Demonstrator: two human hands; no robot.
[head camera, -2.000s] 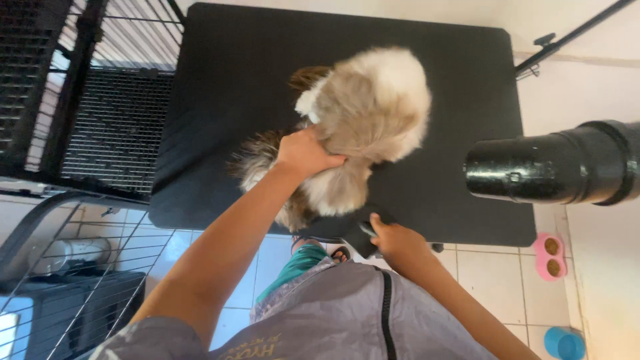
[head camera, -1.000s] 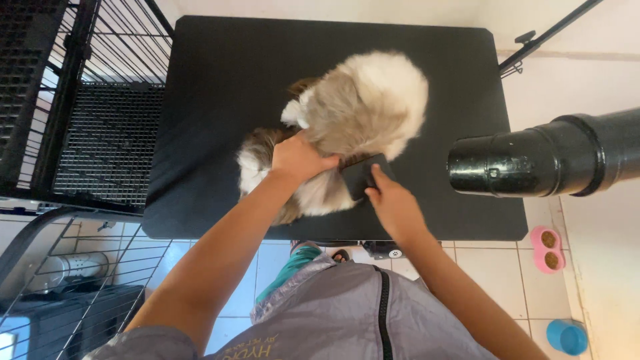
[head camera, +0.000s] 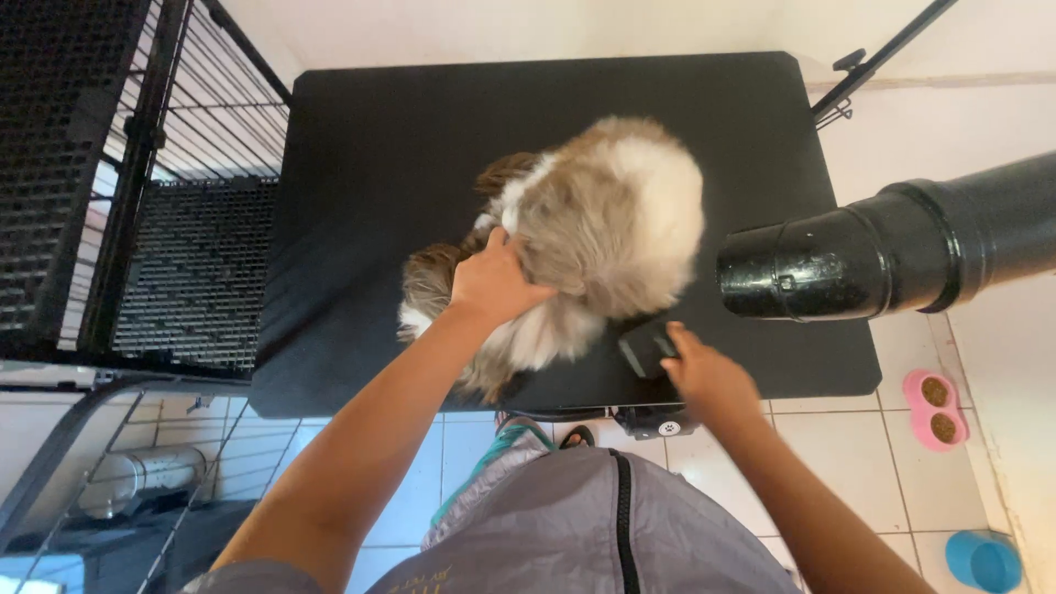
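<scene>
A long-haired brown and white dog (head camera: 610, 214) is on a black grooming table (head camera: 371, 165), its body curled near the middle. My left hand (head camera: 499, 285) presses into the fur at its neck or shoulder, fingers partly sunk in the coat, so its grip on the fur cannot be fully seen. My right hand (head camera: 711, 371) holds a dark pet brush (head camera: 648, 348) over the table's near edge, just right of the dog's lower fur and apart from it. The brush and that hand are slightly blurred.
A black dryer nozzle (head camera: 800, 268) reaches over the table's right side. Black wire cages (head camera: 198, 264) stand at the left. A grooming arm (head camera: 879, 62) rises at the back right corner. On the tiled floor are a pink double bowl with kibble (head camera: 935, 410) and a blue bowl (head camera: 982, 561).
One second ago the brush lay against the dog's fur; now my right hand has drawn it away, toward the table's near edge. My left hand has stayed on the dog.
</scene>
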